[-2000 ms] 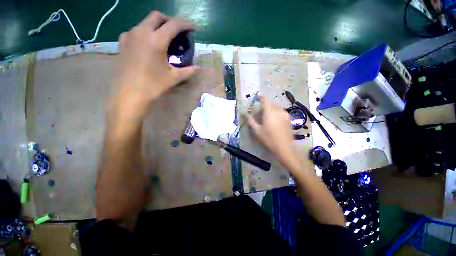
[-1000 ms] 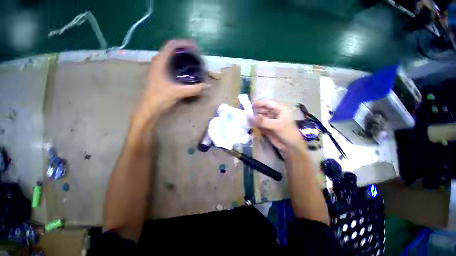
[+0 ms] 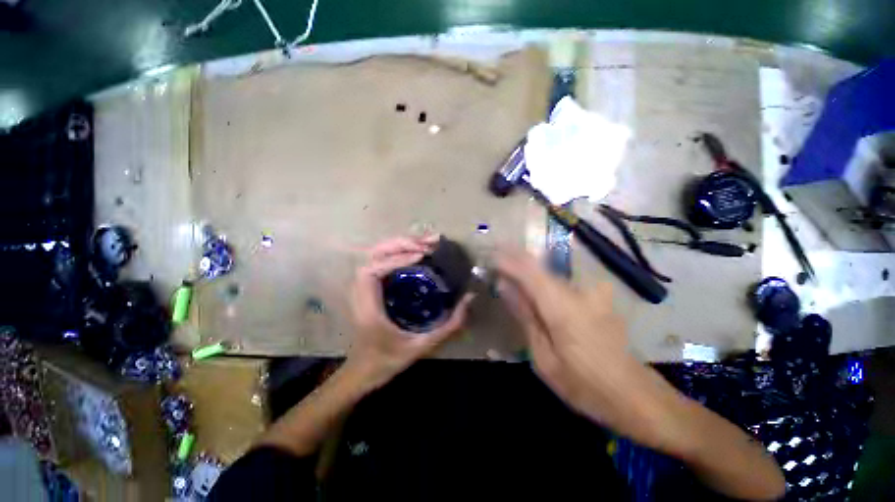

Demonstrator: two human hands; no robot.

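Observation:
A black cylindrical housing (image 3: 417,297) is in my left hand (image 3: 385,312), low over the cardboard near the bench's front edge, its open end facing up towards me. My fingers wrap around its left side and rim. My right hand (image 3: 564,328) is just to the right of the housing, blurred, with its fingers pointing at it. Whether the right fingertips hold anything small cannot be told. A white crumpled cloth (image 3: 577,152) lies beyond, over part of a mallet (image 3: 610,257).
Dark-handled pliers (image 3: 638,233), a black round part (image 3: 724,200) and cutters (image 3: 775,211) lie at right, beside a blue-sided box (image 3: 842,127). Green cylinders (image 3: 183,303) and cardboard bins (image 3: 211,397) are at left. A black pocketed tray (image 3: 800,441) is at lower right.
My left hand has brought the housing from the bench's far side to near its front edge. My right hand has moved from beside the cloth to beside the housing. The view has shifted.

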